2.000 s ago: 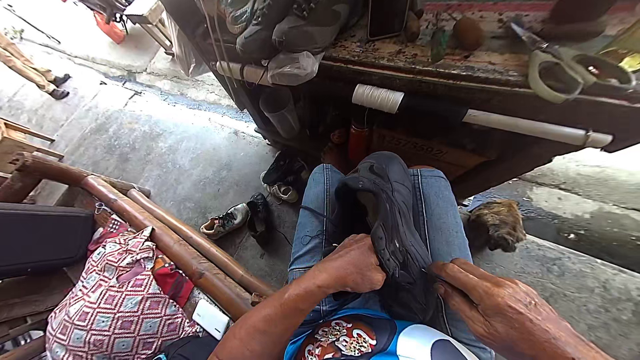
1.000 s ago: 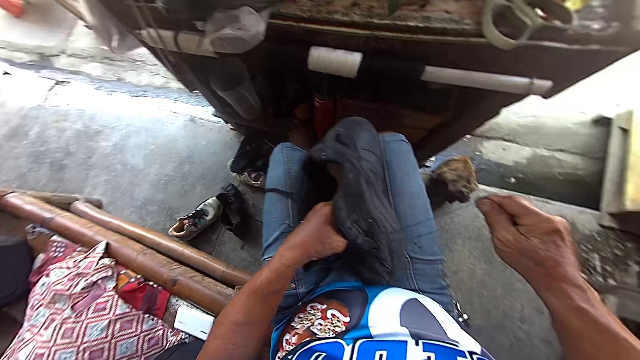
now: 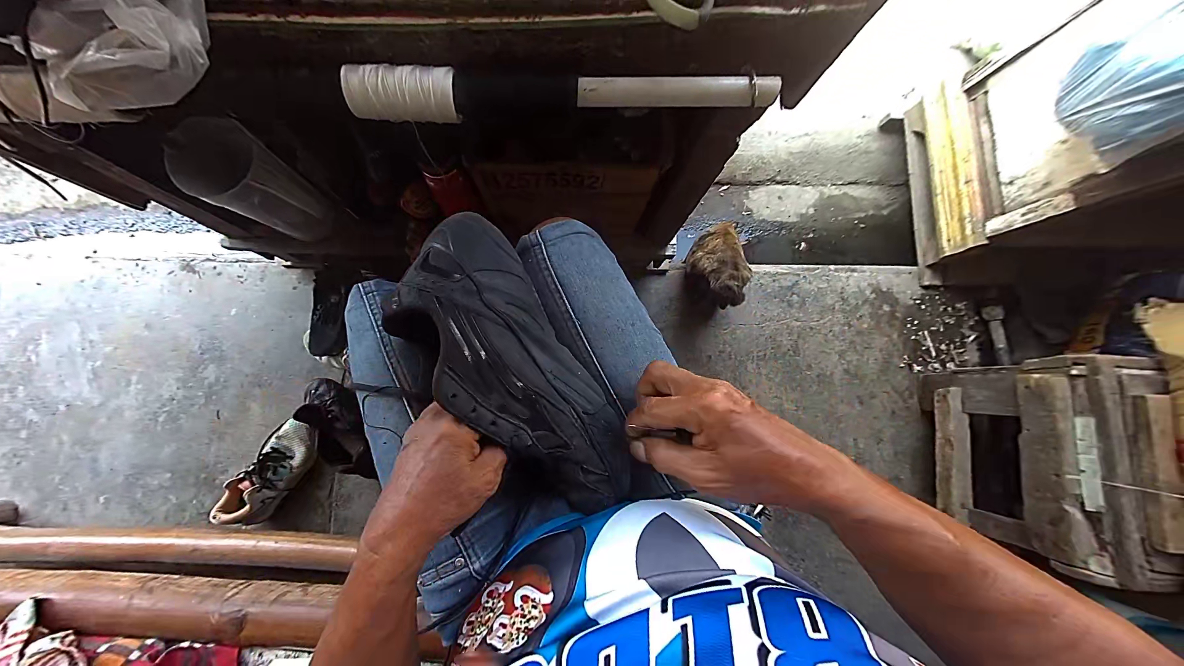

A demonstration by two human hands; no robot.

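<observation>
A black shoe point(image 3: 518, 342) lies on its side across my jeans-clad thighs, its toe toward my belly hidden in part. My left hand point(image 3: 449, 467) grips the edge of its opening, fingers curled partly inside. At the shoe's right side, above my right thigh, my right hand point(image 3: 689, 425) pinches something small and dark between thumb and fingers; what it is I cannot tell. A thin dark cord point(image 3: 384, 390) trails from the shoe's left side over my left thigh.
Ahead stands a dark wooden bench with a white thread spool point(image 3: 400, 92) on a rod. A sneaker point(image 3: 268, 472) and other shoes lie at left on the concrete. A furry brown animal point(image 3: 719, 265) is beyond my right knee. A wooden crate point(image 3: 1054, 462) stands right, bamboo poles point(image 3: 166, 601) lower left.
My right hand was at the shoe two seconds ago, swung out to the right one second ago, and is now back close to the shoe. My left hand has stayed at the shoe.
</observation>
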